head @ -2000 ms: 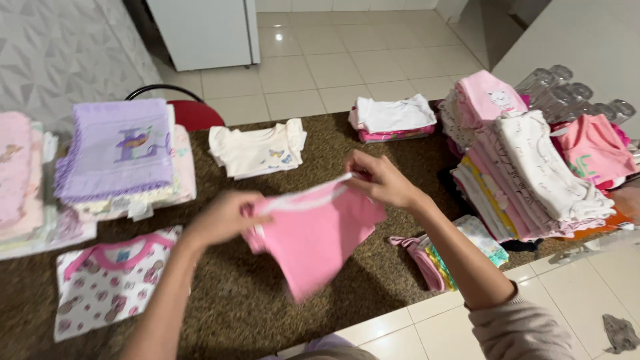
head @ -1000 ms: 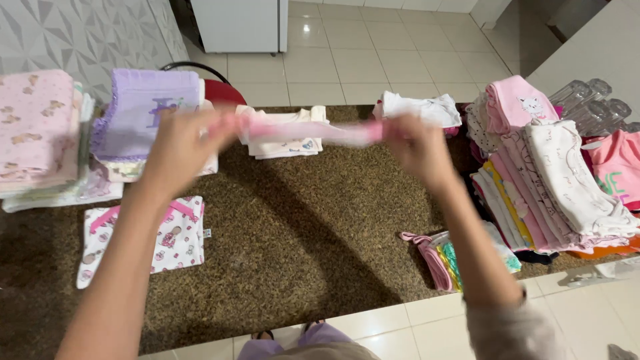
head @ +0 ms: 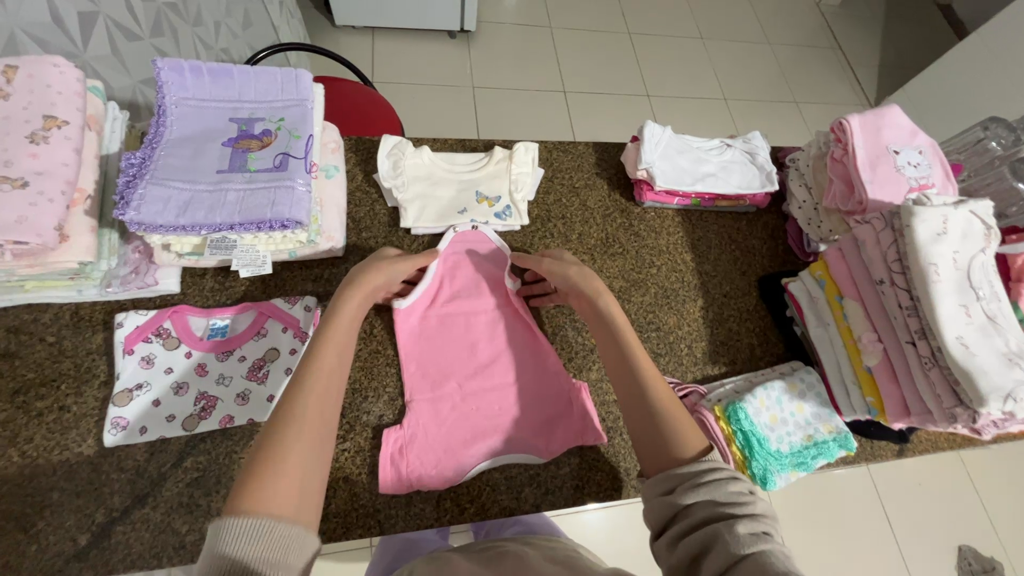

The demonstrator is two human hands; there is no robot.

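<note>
A pink baby bodysuit point(head: 480, 352) with white trim lies spread on the brown granite counter point(head: 640, 304), its snap end away from me and its neck opening toward me. My left hand point(head: 390, 276) touches the bodysuit's left edge near the snaps, fingertips partly hidden under the cloth. On the other side, my right hand point(head: 560, 280) rests at the right trim, fingers slightly bent and apart. Just beyond the snaps is a folded cream top point(head: 460, 184) with butterflies. To the left lies a folded white printed bodysuit point(head: 212, 384) with a pink collar.
Folded blankets point(head: 40, 160) and a purple embroidered cloth point(head: 228, 104) are stacked at left. At right stand a tall pile of baby clothes point(head: 952, 296), clear glasses point(head: 984, 152), folded cloths point(head: 788, 416) and a white garment point(head: 704, 160) on a small stack. A red chair point(head: 352, 104) stands behind.
The pink bodysuit, held up between both hands in the earlier frames, now lies flat on the counter. Both hands have come down to its snap end.
</note>
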